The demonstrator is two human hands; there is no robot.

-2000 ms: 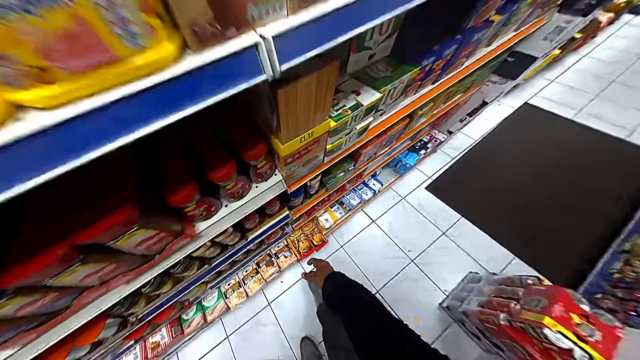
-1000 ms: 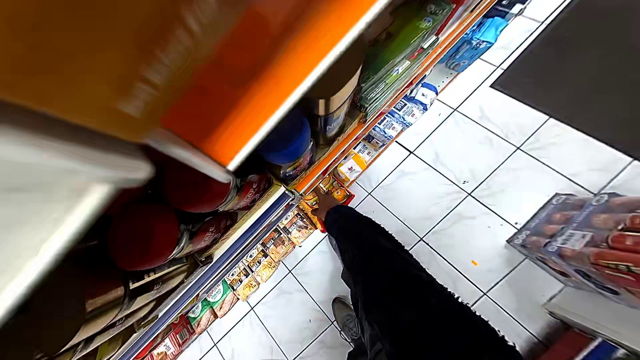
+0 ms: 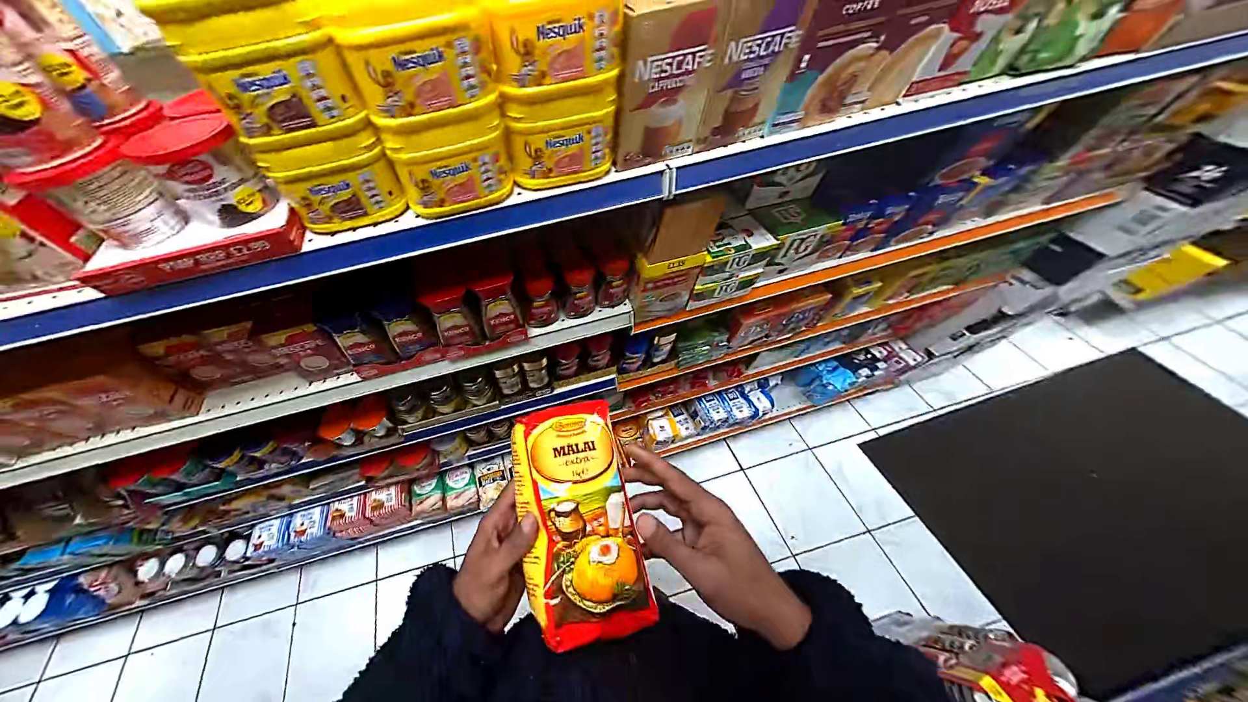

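Observation:
A red and yellow packet of Malai (image 3: 585,526) is held upright in front of my body, its printed front facing up toward me. My left hand (image 3: 499,561) grips the packet's left edge, thumb on the front. At its right edge is my right hand (image 3: 697,546), fingers spread and slightly curled, the fingertips at or very near the packet; whether they press on it is unclear. Behind the packet, small bags (image 3: 673,426) stand on the lowest shelf.
Shelves with blue edges (image 3: 429,234) and orange edges (image 3: 877,263) run across the view. Yellow Nesquik tubs (image 3: 419,78) and Nescafe boxes (image 3: 673,83) fill the top one. A dark mat (image 3: 1072,517) lies on white floor tiles (image 3: 819,502). Packaged goods (image 3: 994,663) stand at the lower right.
Earlier a hand reached down to the yellow and red packets on the lowest shelf. Now both my hands are up before my body with one such packet. The view has risen and widened.

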